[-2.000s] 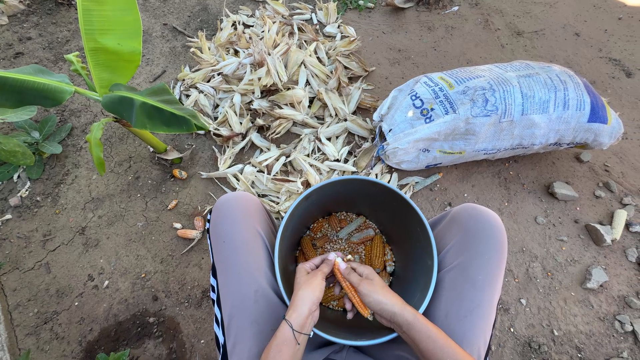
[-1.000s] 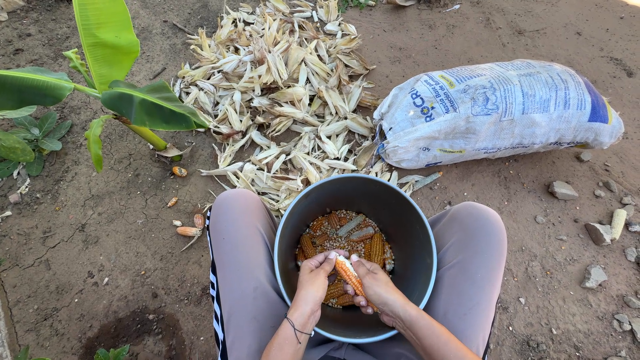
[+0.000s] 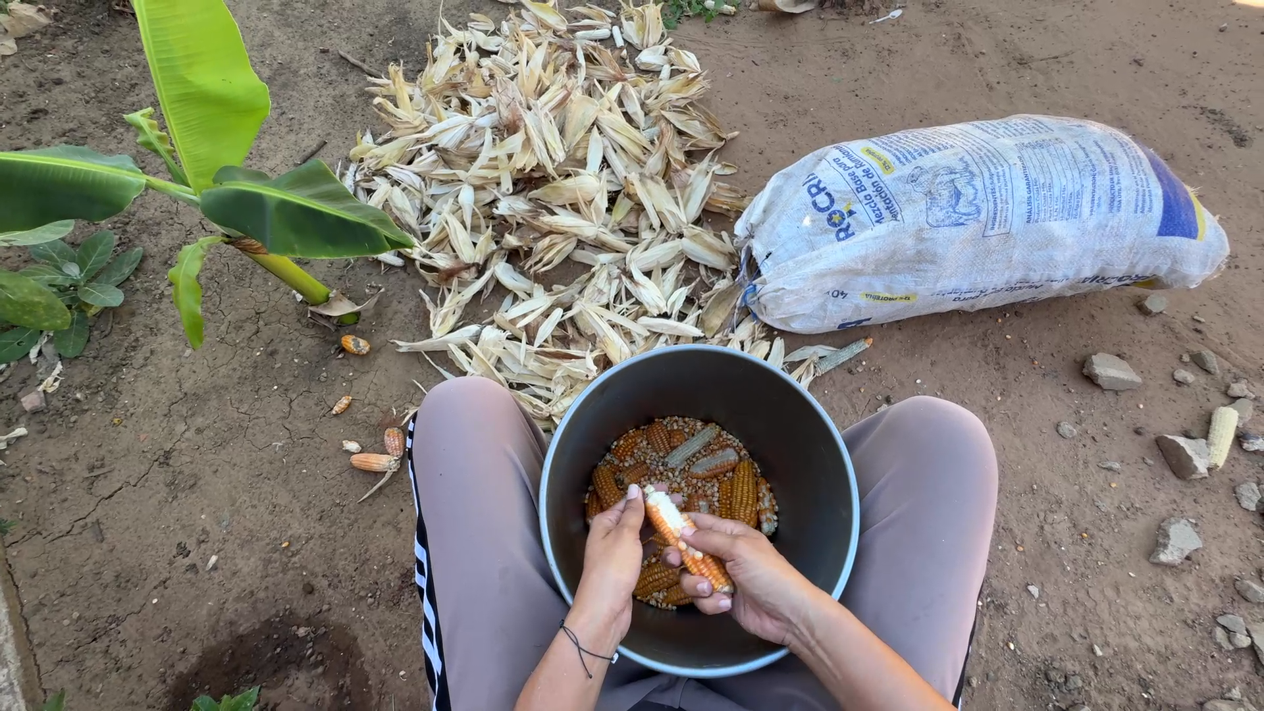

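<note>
Between my knees stands a deep dark round pot point(image 3: 800, 434) with a pale rim. Inside it lie loose kernels and several corn cobs point(image 3: 744, 492), orange and yellow, some greyish. Above the pot's opening my right hand point(image 3: 755, 573) grips an orange corn cob point(image 3: 683, 538), tilted, its upper end bared to white. My left hand point(image 3: 617, 543) is beside the cob's upper end, thumb and forefinger close together near its tip; whether the fingertips pinch anything cannot be told.
Dry corn husks point(image 3: 573, 197) lie heaped beyond the pot. A filled white woven sack point(image 3: 987, 217) rests at the right. A young banana plant point(image 3: 286, 207) grows at the left. Small cobs point(image 3: 375, 462) lie by my left knee, stones point(image 3: 1111, 371) at the far right.
The cob in my right hand shows a larger bare white patch at its upper end than two seconds ago. My left hand has moved slightly left, away from the cob's side.
</note>
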